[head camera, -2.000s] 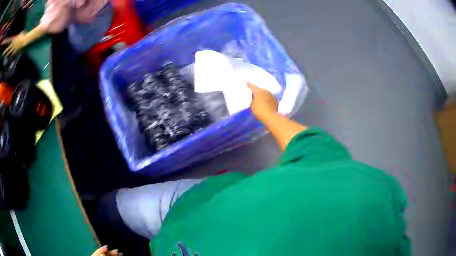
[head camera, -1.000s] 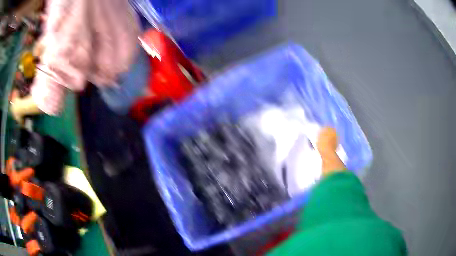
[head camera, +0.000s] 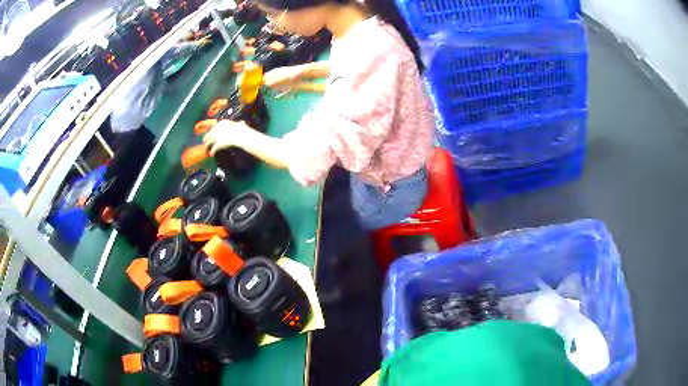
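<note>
Neither of my hands shows clearly; my green sleeve (head camera: 483, 354) covers the bottom of the view and hides part of the bin. The blue lined bin (head camera: 502, 260) stands at the lower right. Small black parts (head camera: 462, 305) lie in its left half, and white and clear sheets (head camera: 569, 326) lie in its right half. Several black portable speakers (head camera: 264, 294) with orange straps stand grouped on the green bench (head camera: 290, 200) at the left, upright or slightly tilted.
A seated worker in a pink top (head camera: 377, 98) handles speakers at the bench, on a red stool (head camera: 445, 196). Stacked blue crates (head camera: 513, 90) stand behind. Yellow paper (head camera: 311, 290) lies beside the speakers. A blue-white device (head camera: 45, 121) and grey rail (head camera: 75, 275) are at the left.
The view has swung left and up, so the bin now sits lower right and the speakers and worker show fully. My right hand, earlier at the white sheets in the bin, is out of sight.
</note>
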